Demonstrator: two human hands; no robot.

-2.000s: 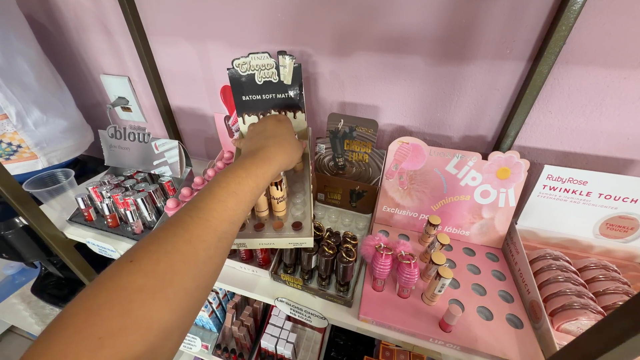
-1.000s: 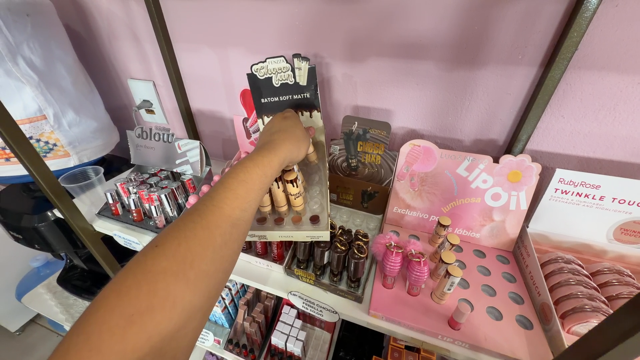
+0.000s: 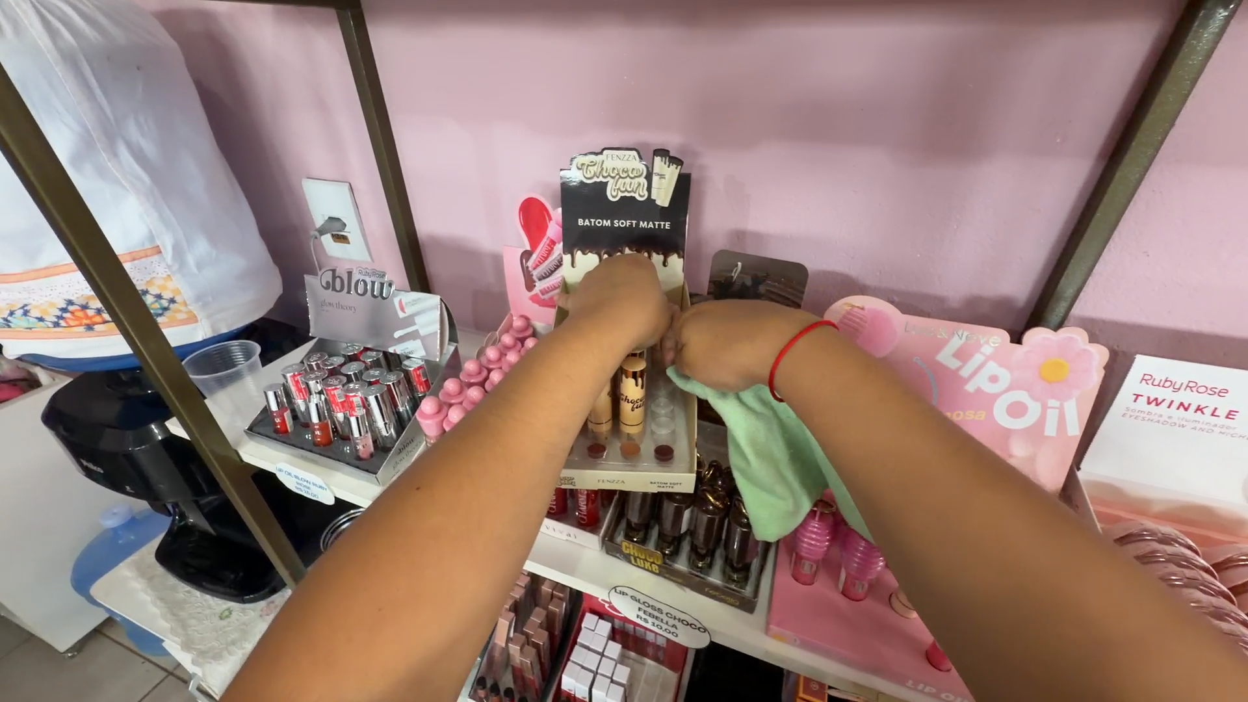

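A cardboard lipstick display box [image 3: 626,224] with a black back panel stands on the white shelf. My left hand [image 3: 624,297] reaches into it, above the cream lipstick tubes [image 3: 632,395]; its fingers are hidden, so what it holds cannot be told. Close beside it, at the box's right edge, my right hand [image 3: 726,341] has its fingers closed on a light green cloth [image 3: 775,453], which hangs down over the dark tubes [image 3: 707,517]. A red cord circles the right wrist.
To the left are pink-capped tubes [image 3: 475,372], a lip gloss display [image 3: 375,400] and a clear plastic cup [image 3: 224,370]. A pink lip oil display [image 3: 1014,390] and a box of compacts [image 3: 1170,556] stand to the right. Metal shelf posts [image 3: 1136,166] rise on both sides.
My right hand has come into view with the green cloth. The left hand is still at the lipstick display. Fewer cream tubes show between the arms.
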